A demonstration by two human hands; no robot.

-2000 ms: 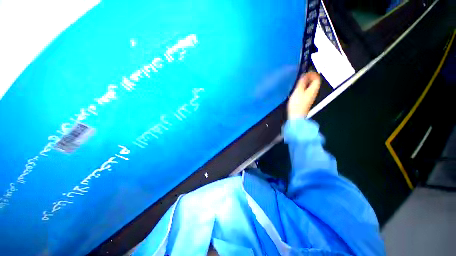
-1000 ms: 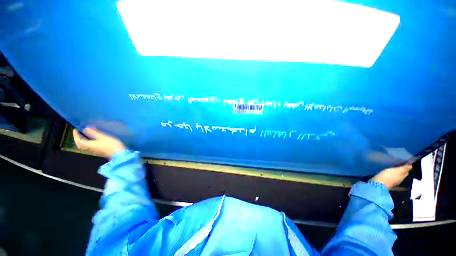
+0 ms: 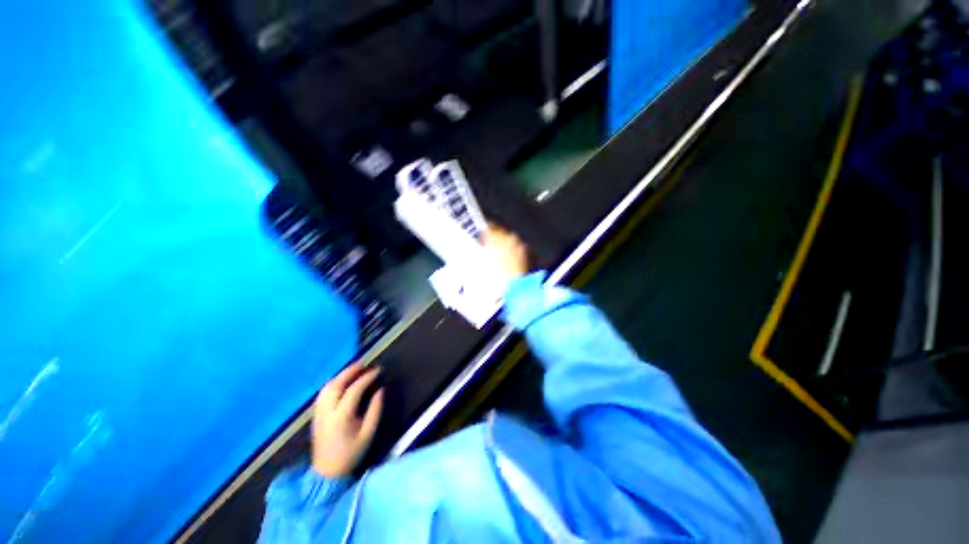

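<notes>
A stack of white sticker sheets point(image 3: 444, 218) with dark navy printed strips lies fanned at the line edge, right of the television. My right hand point(image 3: 508, 255) is on its right side, gripping the sheets; the fingers are blurred. My left hand point(image 3: 345, 421) is at the television's near edge, fingers apart, holding nothing visible. The television point(image 3: 159, 266) has a bright blue screen and fills the left. A dark side label point(image 3: 319, 255) with white marks runs along its right edge down to the near corner.
The black line edge point(image 3: 574, 223) with its silver border runs diagonally from lower left to upper right. Another blue screen point(image 3: 664, 53) stands at the top. A yellow line point(image 3: 804, 260) marks the dark green floor at the right.
The view has turned right. My hands have left the television's two near corners; my right hand has moved onto the sticker sheets, and my left hand is now beside the near right corner.
</notes>
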